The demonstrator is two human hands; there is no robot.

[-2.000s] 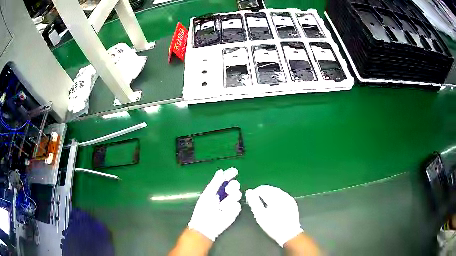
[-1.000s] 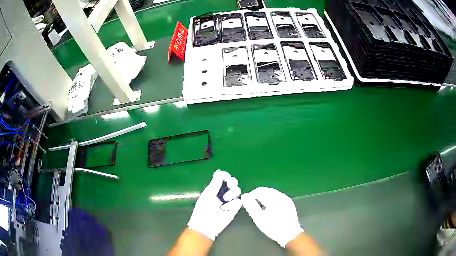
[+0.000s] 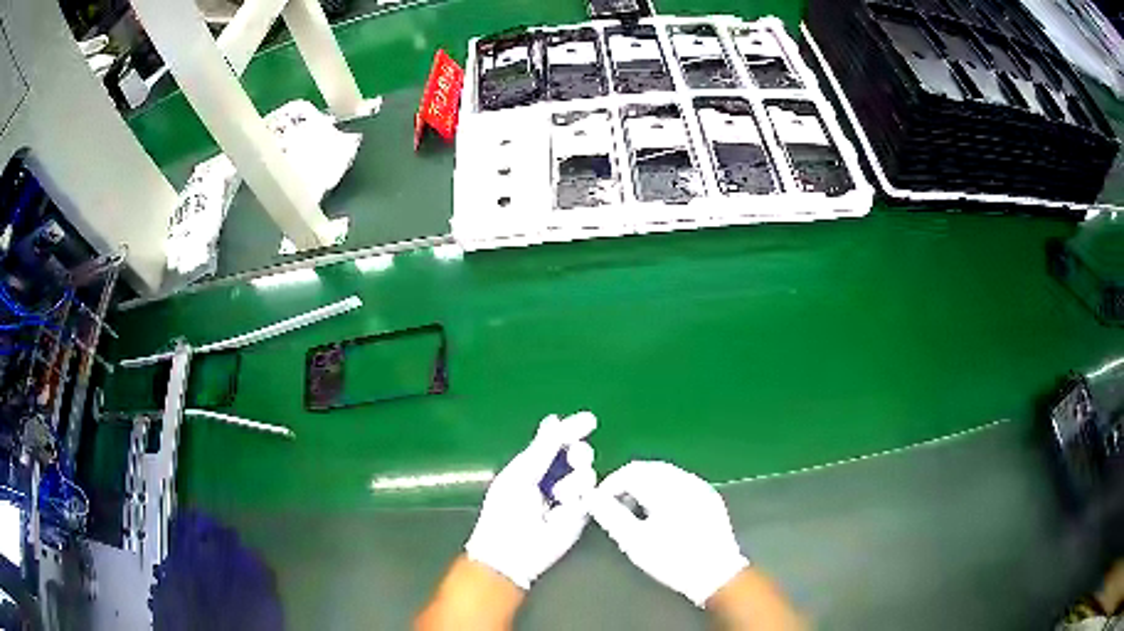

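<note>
My left hand (image 3: 536,503), in a white glove, holds a small dark blue-black part (image 3: 557,473) in its curled fingers. My right hand (image 3: 667,524), also gloved in white, is beside it with its fingertips together, touching or nearly touching the left fingers. A small dark spot shows between the right fingers; I cannot tell what it is. A black phone middle frame (image 3: 325,376) lies flat on the green conveyor, up and left of my hands. Another frame (image 3: 229,378) lies further left, partly hidden behind the machine's upright bar.
Pale guide rails (image 3: 277,325) angle over the belt at left, by wired machinery. A white blister tray (image 3: 499,222) of frames stands beyond the belt, between a red sign (image 3: 440,101) and stacked black trays (image 3: 986,154). Dark frames (image 3: 1085,281) show at right; a dark blue bundle (image 3: 216,577) at lower left.
Both middle frames have moved left along the belt, the far one partly behind the bar. A dark frame has appeared at the right edge. My hands have stayed almost in place, coming slightly closer together.
</note>
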